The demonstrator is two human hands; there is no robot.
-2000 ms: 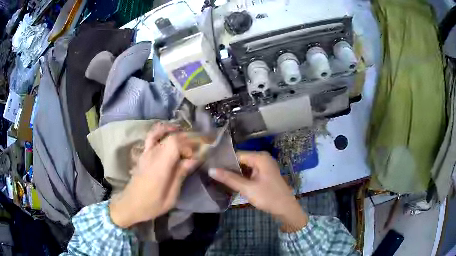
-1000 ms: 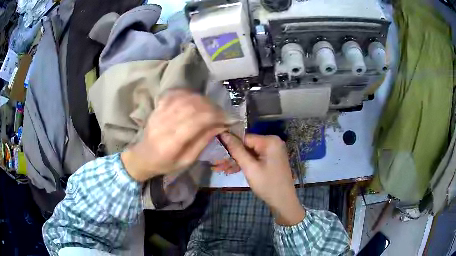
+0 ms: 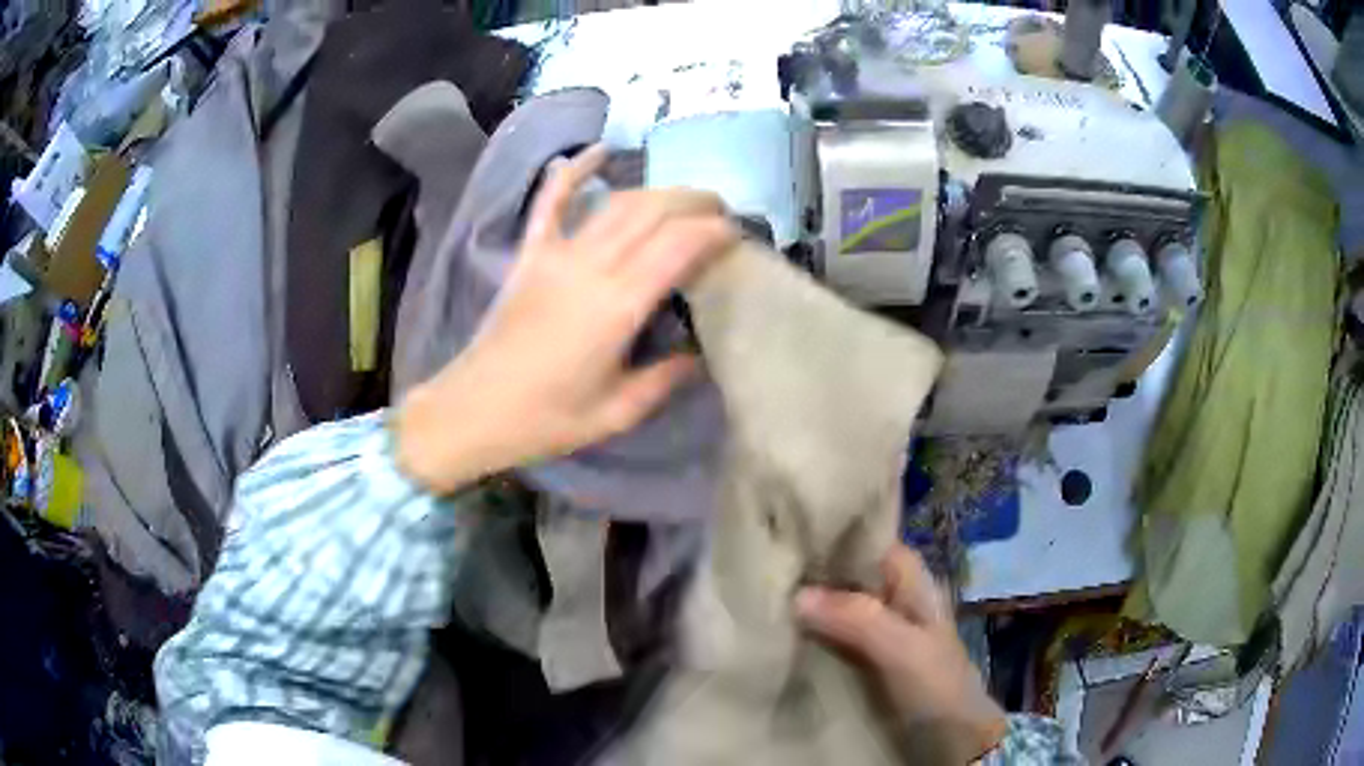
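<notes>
A beige cloth piece hangs between my hands, in front of the overlock machine, and hides the needle area. My left hand is raised at the centre left, with its fingertips at the upper edge of the beige cloth; the thumb is apart. My right hand is lower, slightly blurred, and pinches the beige cloth at its right side. The grey-brown garment lies bunched behind and below my left hand.
Olive-green cloth hangs right of the machine. Fuzzy trimmings lie over a blue patch. Grey cloth and dark brown cloth hang at the left. Four white knobs line the machine front.
The hands were together near the needle area; now they are apart, the left up and the right lower and further right. The beige cloth has moved right and is stretched between them. The view has shifted.
</notes>
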